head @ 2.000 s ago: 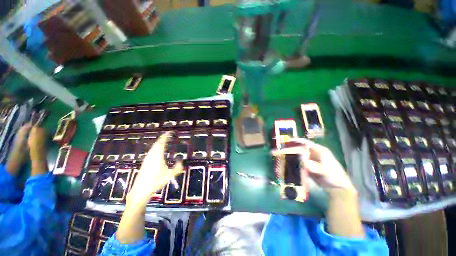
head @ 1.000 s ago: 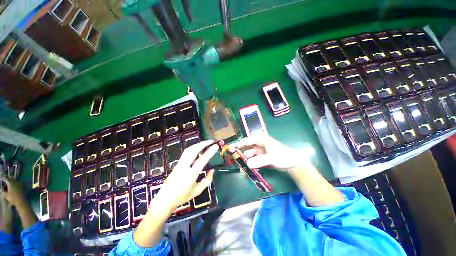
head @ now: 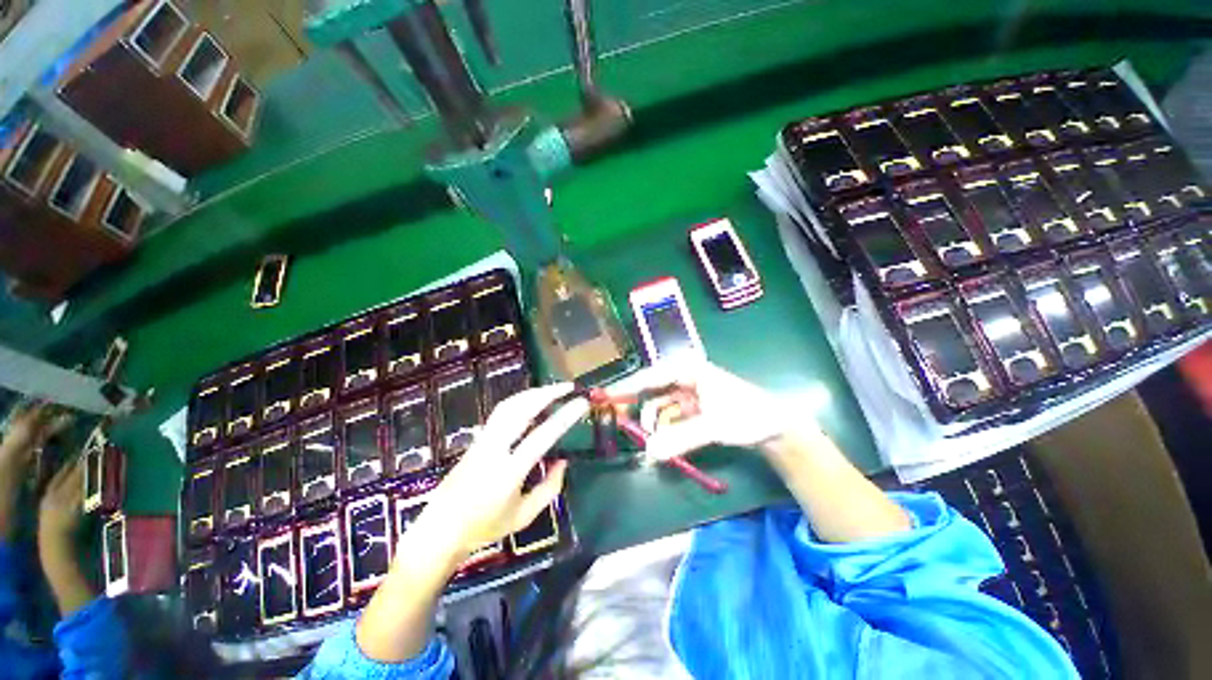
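My right hand is closed around a red phone housing, seen edge-on and tilted, in front of the press. My left hand is at its left end with thumb and fingers apart; its fingertips meet the housing's end, and whether they grip it cannot be told. The brown press fixture lies just beyond the hands, under the green hand press. A phone with a white frame lies right of the fixture, and a small stack of phone parts lies farther right.
The left tray of phones lies by my left arm. The right tray sits raised on white sheets at the right. A loose phone lies beyond the left tray. Brown racks stand far left. Another person's hands are at the left edge.
My hands have come together from the tray and bench, and the housing has turned from flat to edge-on. In the last second it has tilted slightly more. The view has also swung.
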